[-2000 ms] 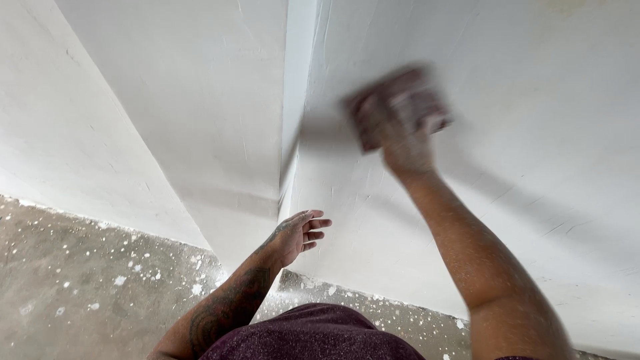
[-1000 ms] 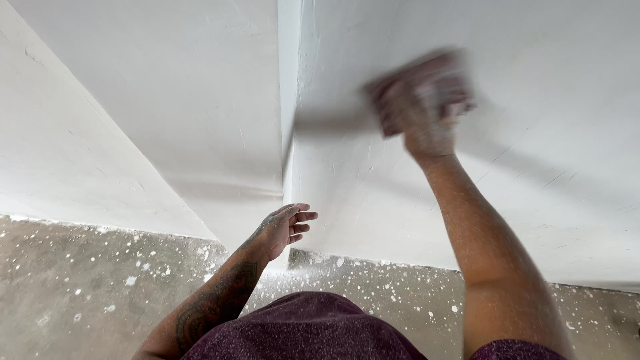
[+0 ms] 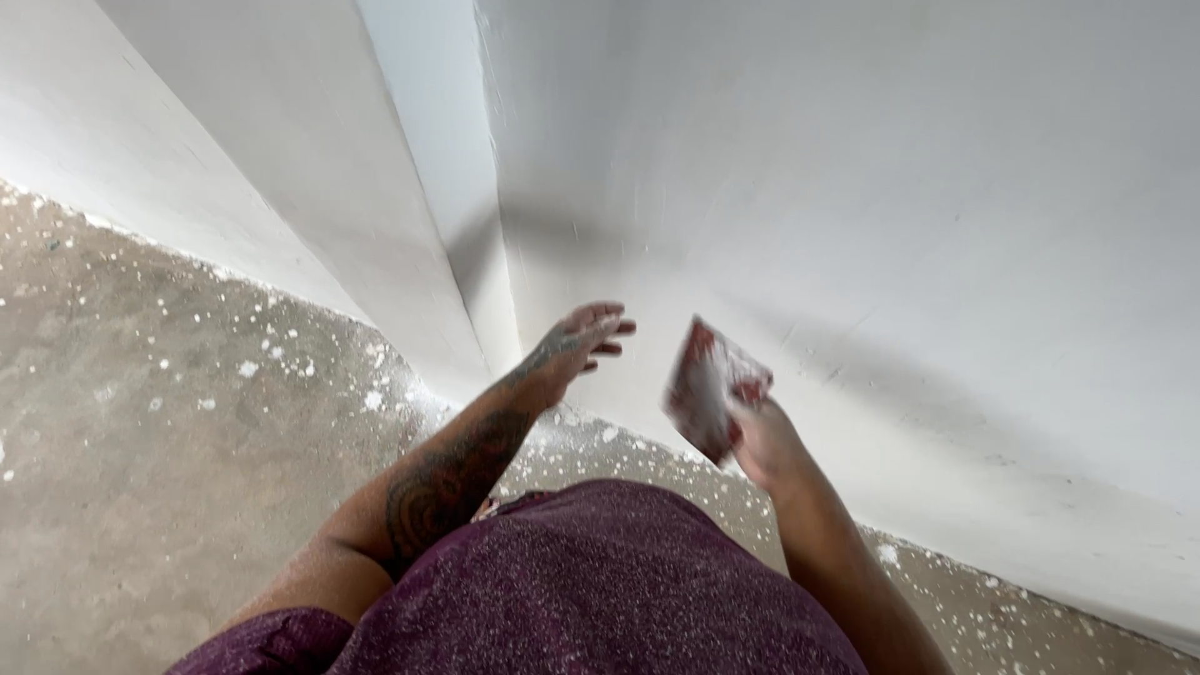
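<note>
My right hand grips a dusty dark-red sanding block or pad, blurred by motion; its exact kind cannot be told. The pad is tilted, low in front of the white plastered wall, and whether it touches the wall is unclear. Left of it, my left hand holds nothing, its fingers apart, near the foot of the inner corner. White dust lies on both the hand and the pad. Thin scratches mark the wall surface.
A narrow pale recess runs down beside a white wall face on the left. Below, the concrete floor is spattered with white specks and dust, thickest along the wall's foot. My dusty purple shirt fills the bottom middle.
My right hand has come down from high on the wall with the pad, closer to my body and my left hand. The view has turned somewhat.
</note>
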